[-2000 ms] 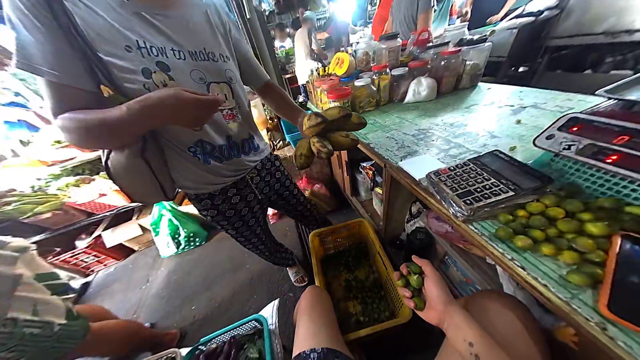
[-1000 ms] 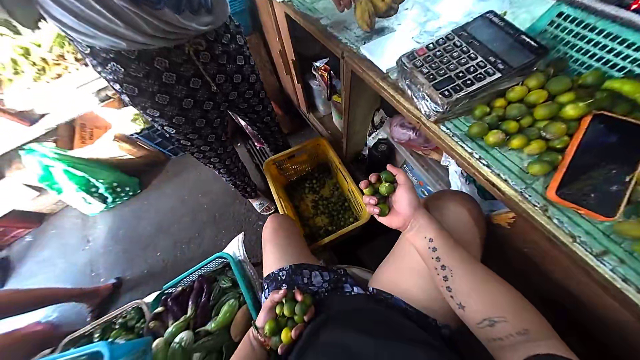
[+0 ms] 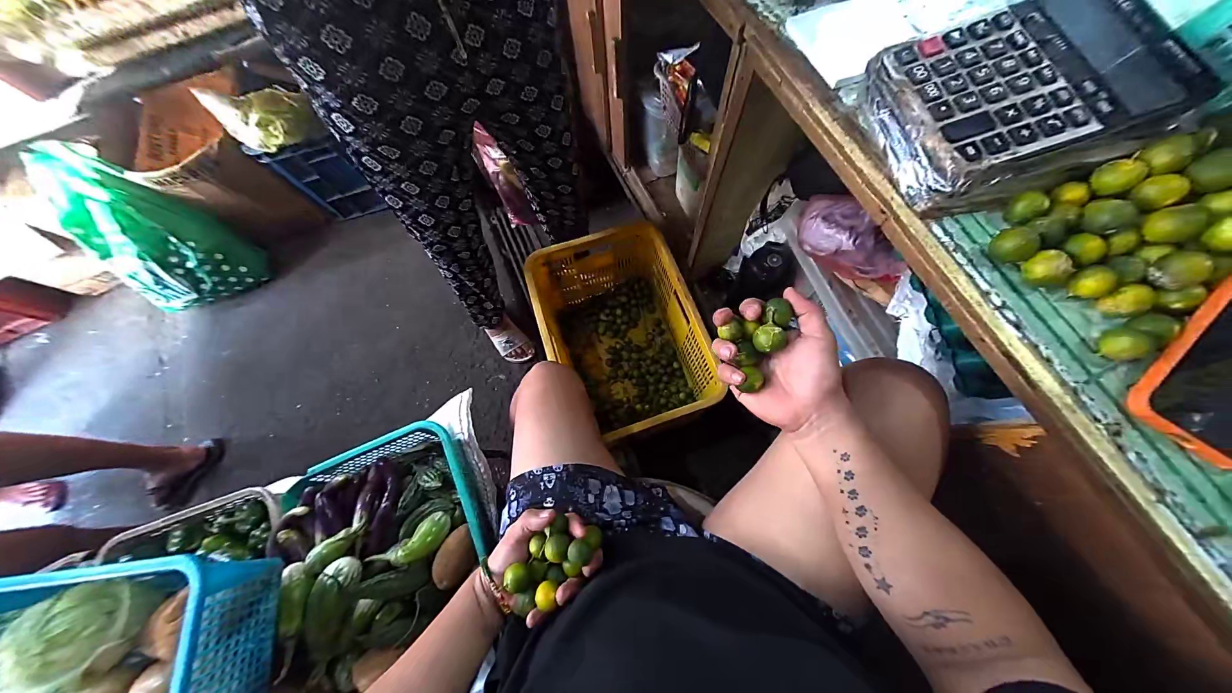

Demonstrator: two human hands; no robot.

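Note:
My left hand, low over my lap, holds a heap of small green citrus fruits, one of them yellow. My right hand is raised palm up beside the yellow plastic crate, with several more of the green citrus fruits in its curled fingers. The yellow crate stands on the floor past my knees, and many small green fruits lie scattered over its bottom.
At right a counter edge carries a plastic-wrapped calculator, a pile of citrus and an orange-cased phone. Vegetable baskets are at lower left. A person in patterned trousers stands ahead, near a green bag.
The view has swung down since two seconds ago. My left hand, full of fruit, has come into view since the oldest frame. My right hand still holds its fruits.

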